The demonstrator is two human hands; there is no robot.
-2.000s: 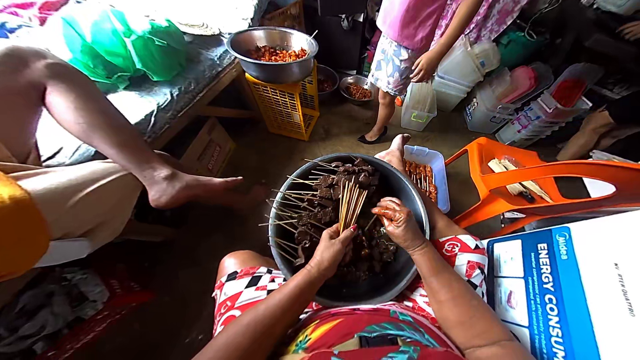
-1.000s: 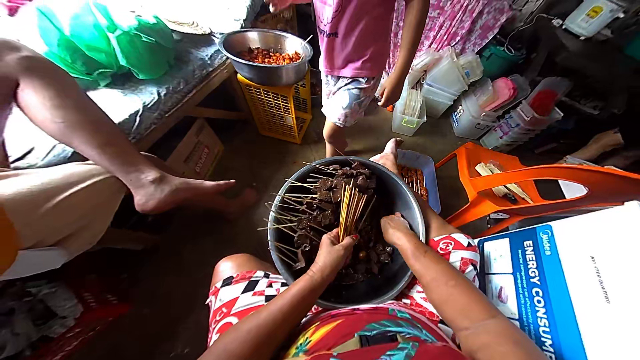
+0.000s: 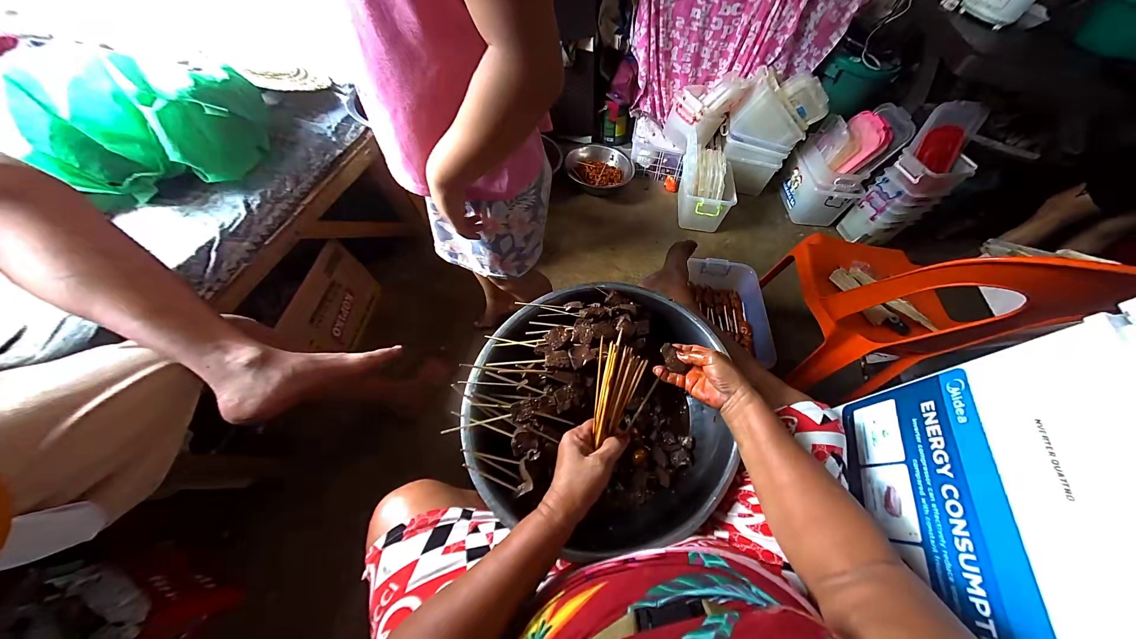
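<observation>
A large grey basin (image 3: 710, 461) rests between my legs. My left hand (image 3: 583, 469) is closed around a bundle of thin wooden skewers (image 3: 619, 382) that stands up over the basin. In my right hand (image 3: 704, 377), with fingertips stained reddish, a dark brown cube of food (image 3: 673, 358) is pinched beside the tip of one slanting skewer. Skewers threaded with dark cubes (image 3: 568, 346) lie along the basin's left and far side, their bare ends over the rim. Loose dark pieces (image 3: 661, 453) lie in the bottom at the right.
A plastic tub of reddish skewered food (image 3: 759, 311) stands beyond the basin, near my foot. An orange plastic chair (image 3: 825, 311) and a large printed carton (image 3: 1047, 444) are at the right. A person in pink (image 3: 417, 89) stands ahead; another person's bare leg (image 3: 133, 293) reaches in from the left.
My right hand has come up from the basin's right side with a dark cube. The person in pink has come nearer and now hides the metal bowl of red food on the yellow crate.
</observation>
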